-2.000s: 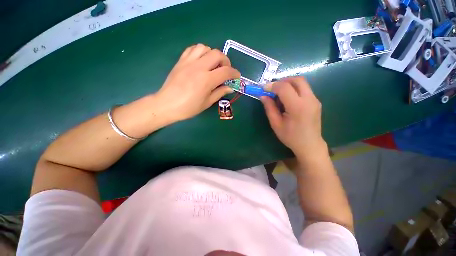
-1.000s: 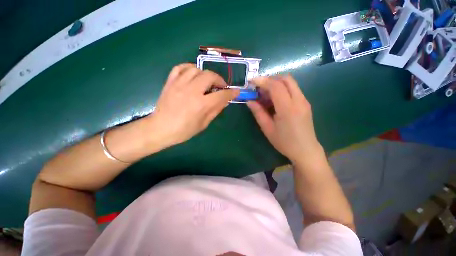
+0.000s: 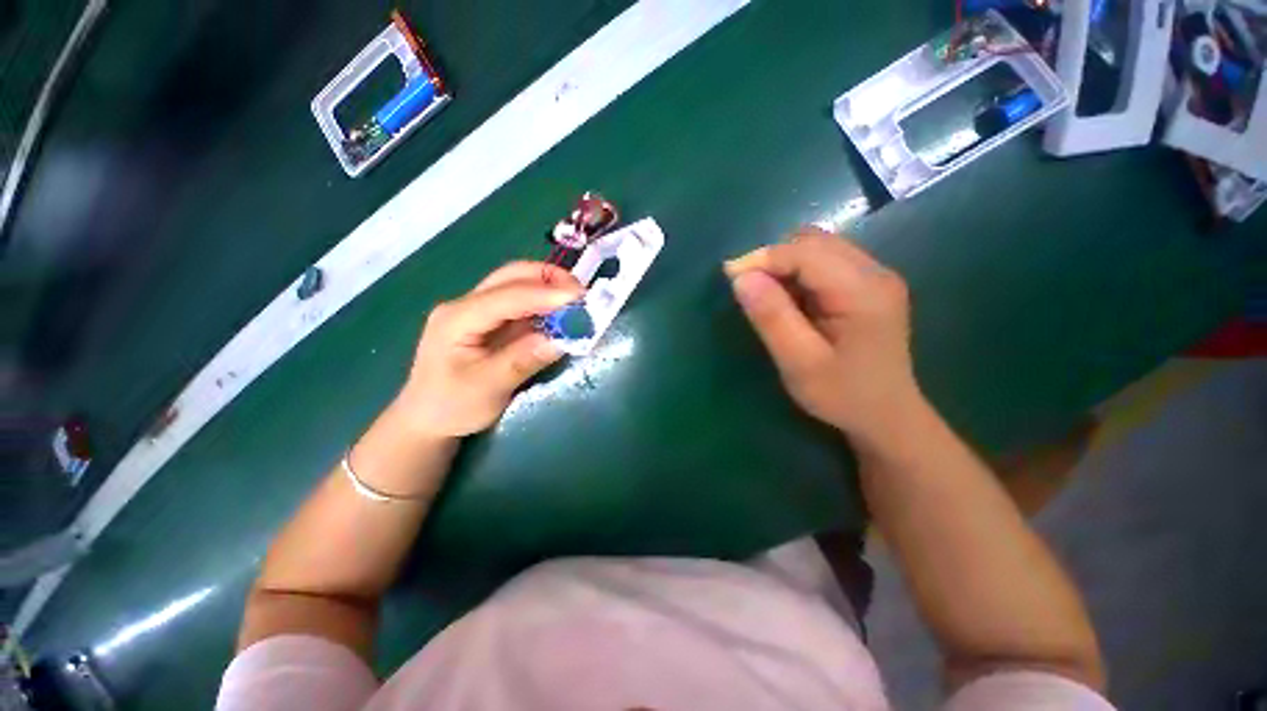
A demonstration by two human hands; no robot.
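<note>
My left hand point(image 3: 486, 347) holds a white housing point(image 3: 628, 271) by its near end, tilted above the green table. A blue battery point(image 3: 567, 324) shows at the fingertips, its rear part hidden by the fingers. A brown-copper end module point(image 3: 593, 215) with red wires hangs loose beyond the housing, beside its far end. My right hand point(image 3: 827, 327) is away from the housing to the right, thumb and forefinger pressed together; nothing can be seen between them.
A white housing with a blue cell point(image 3: 889, 104) lies at the upper right, beside a pile of white housings point(image 3: 1112, 77). Beyond the white strip point(image 3: 479, 167), another unit point(image 3: 382, 97) lies on the dark lane. A small green piece point(image 3: 309, 282) is on the strip.
My left hand has lifted and turned the housing. My right hand has let go of it and moved right. The view has shifted, bringing the far lane and its unit into sight.
</note>
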